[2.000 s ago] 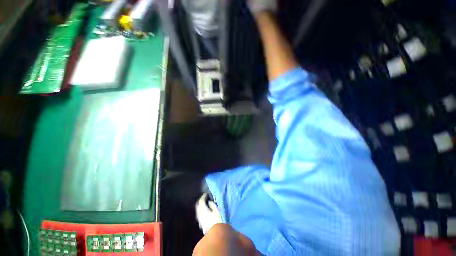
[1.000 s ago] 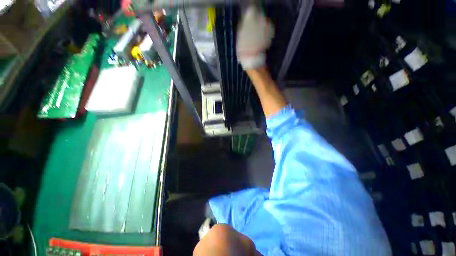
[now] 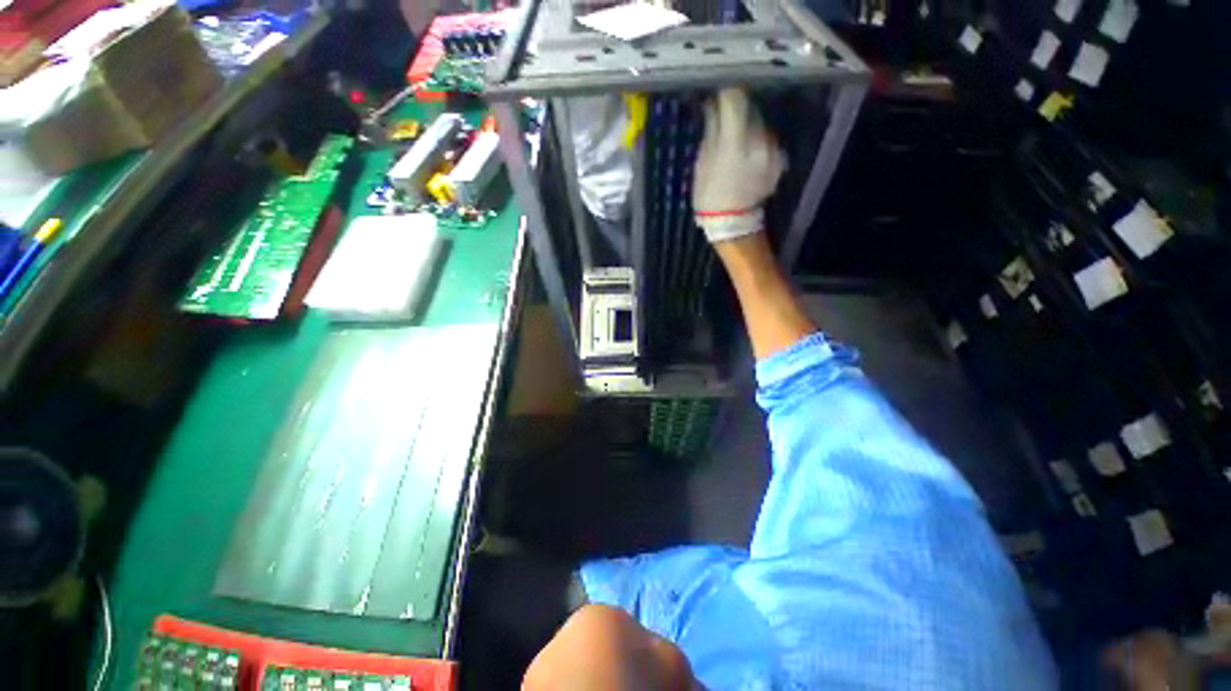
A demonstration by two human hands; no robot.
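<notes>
My right hand, in a white knit glove with a red cuff line, reaches into an upright grey metal frame. It lies against the dark slotted side of a PCB magazine rack; its fingertips are hard to make out, so I cannot tell if it grips. The rack's pale end plate with a dark window faces me. Green boards show below the rack. My left hand is not visible; only blue smock cloth shows at the lower middle.
The green-matted bench on the left holds a pale lined plate, a white block, a long green board, a silver-and-yellow assembly and a red tray of PCB panels. Dark labelled bins stand right. Blurred fingers show bottom right.
The view has tilted up, showing the frame's top. My right hand has come slightly nearer along the rack. My left glove, seen low in the middle before, is out of sight.
</notes>
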